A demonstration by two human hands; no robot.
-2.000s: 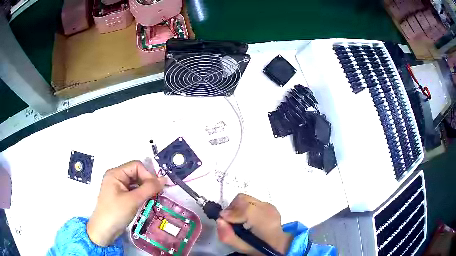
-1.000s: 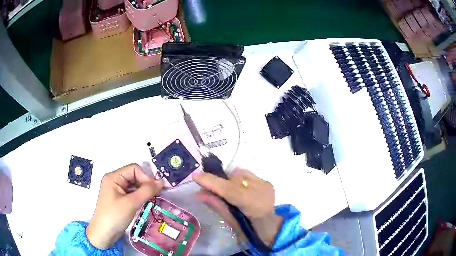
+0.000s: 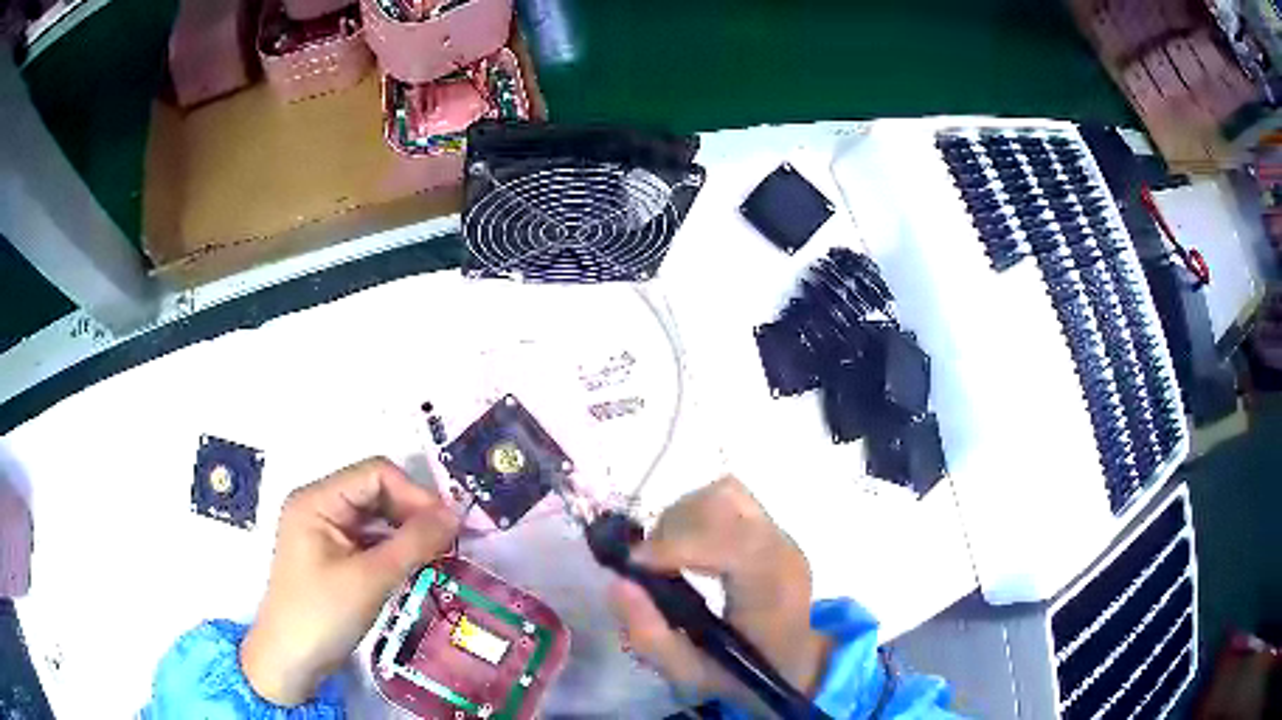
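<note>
A small black fan (image 3: 508,459) with a gold hub lies flat on the white bench. A pink housing (image 3: 471,644) with a green board and a white-yellow block sits open below it. My left hand (image 3: 338,570) pinches thin wires between thumb and forefinger at the fan's lower left, above the housing. My right hand (image 3: 731,591), slightly blurred, holds the black handle of a soldering iron (image 3: 675,598). The iron's barrel points up-left towards the fan's lower right edge. The tip is blurred, and I cannot tell whether it touches the fan.
Another small fan (image 3: 227,481) lies at the left. A fume fan (image 3: 579,211) stands at the back. Overlapping black fans (image 3: 851,369) and a single one (image 3: 787,208) lie to the right, beside a white fan tray (image 3: 984,422). Pink housings (image 3: 447,106) stand on cardboard (image 3: 239,183) at the back left.
The iron moved from the fan's lower left to above the fan's right side, then back down to its lower right edge. My left hand stayed nearly still.
</note>
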